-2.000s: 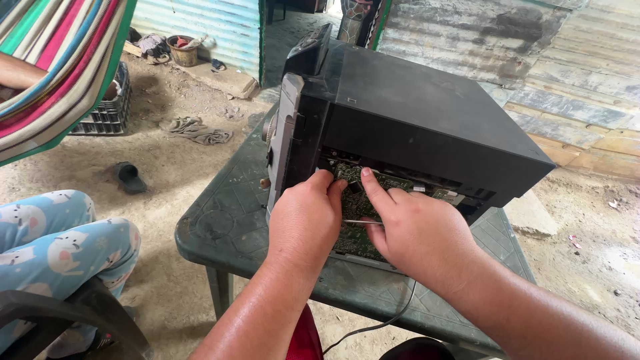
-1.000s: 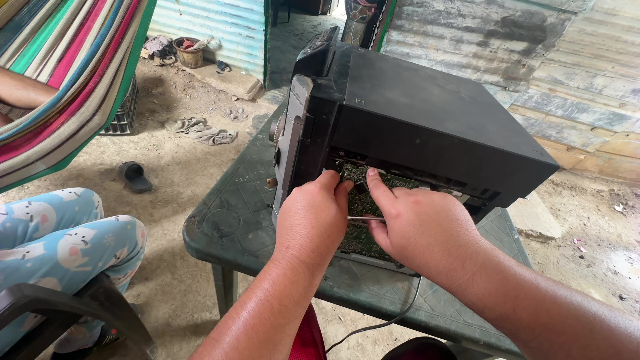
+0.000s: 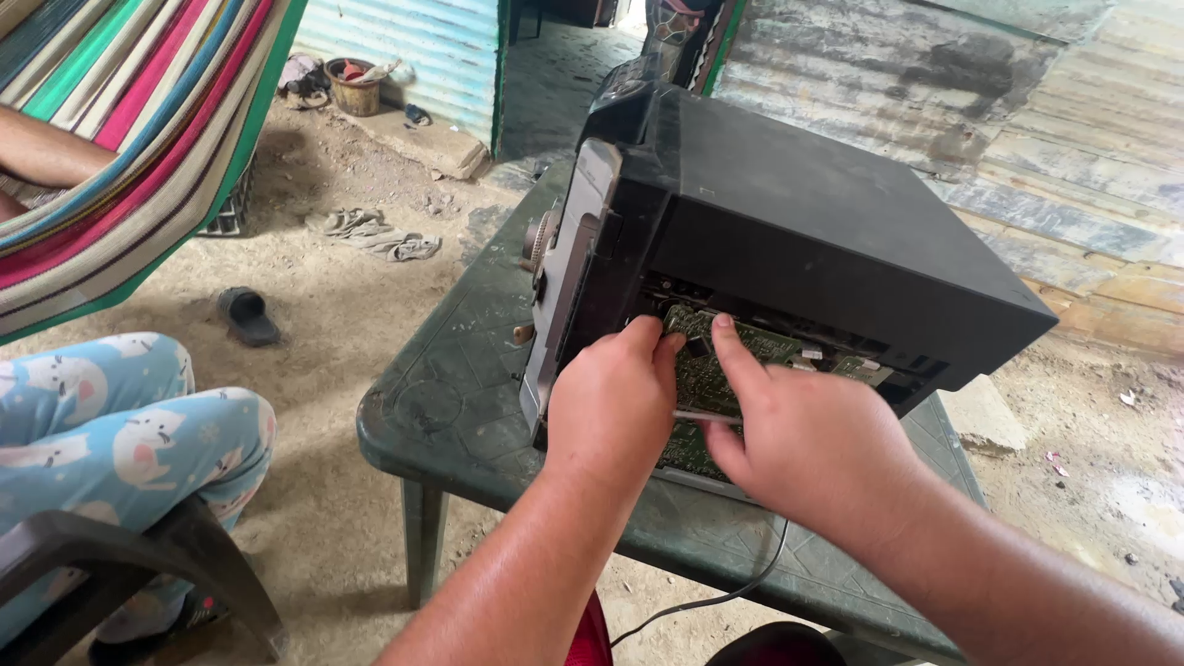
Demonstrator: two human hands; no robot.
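Observation:
A black electronic unit, apparently a stereo [image 3: 851, 203], rests on a dark green plastic table [image 3: 435, 398], its lower side uncovered over green circuit boards [image 3: 763, 344]. At the upper board's left end is my left hand [image 3: 615, 398], fingertips bent in against its edge; whether they grip it is hidden. My right hand [image 3: 814, 425] lies over the board's middle, index fingertip on its upper edge and thumb below. A thin, light metallic edge or rod [image 3: 708, 416] spans between the hands; what it belongs to cannot be told.
A black cable [image 3: 703, 603] hangs below the table's near edge. To the left, a person in patterned trousers [image 3: 139, 444] sits on a dark plastic chair [image 3: 83, 546]. A striped hammock [image 3: 176, 129] with another person's arm hangs at upper left. A sandal [image 3: 248, 316] and cloth [image 3: 379, 233] lie on the ground.
Both hands stay at the circuit board in nearly the same pose. The view has shifted slightly; no other plain change.

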